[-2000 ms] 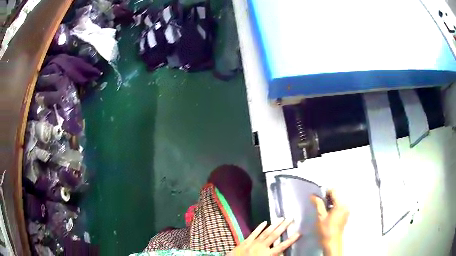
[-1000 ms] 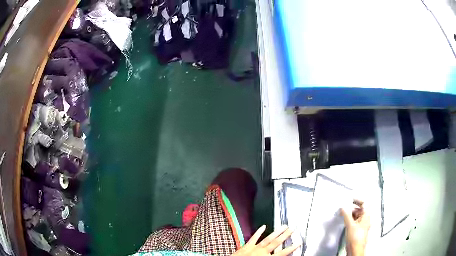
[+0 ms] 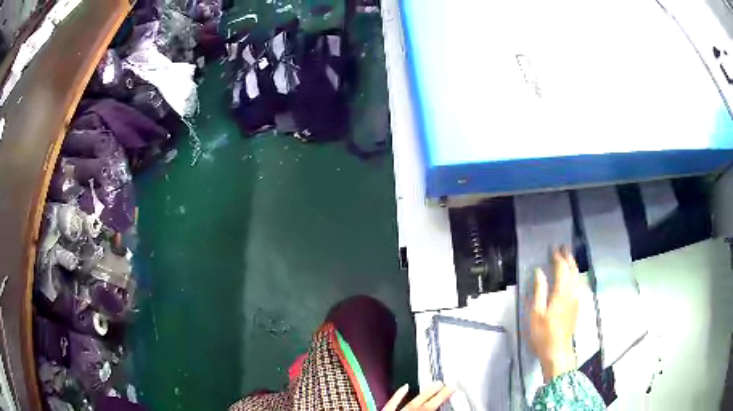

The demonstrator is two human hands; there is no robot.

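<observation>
My right hand [image 3: 554, 313] lies with spread fingers on a pale grey fabric strip [image 3: 543, 229], which runs from the white feed table [image 3: 687, 321] into the dark opening. A second pale strip [image 3: 604, 233] lies beside it on the right, and a third pale piece [image 3: 659, 202] is farther in. A pale cut piece with dark edges [image 3: 474, 357] lies at the table's left side. My left hand [image 3: 418, 399] is at the bottom edge, partly cut off, its fingertips near that piece. Dark cloth [image 3: 596, 377] shows by my right wrist.
The fusing machine's white cover with blue edge [image 3: 563, 172] hangs over the black belt [image 3: 502, 217]. A metal fitting [image 3: 480, 257] sits at the opening's left. Dark tied bundles [image 3: 297, 96] lie on the green floor. Wrapped fabric rolls [image 3: 88, 241] lie below the brown table [image 3: 60, 104] at left.
My right hand has moved forward from the near table to the opening. A wide pale strip now lies there under it, left of the earlier strips. My left hand has dropped lower in view.
</observation>
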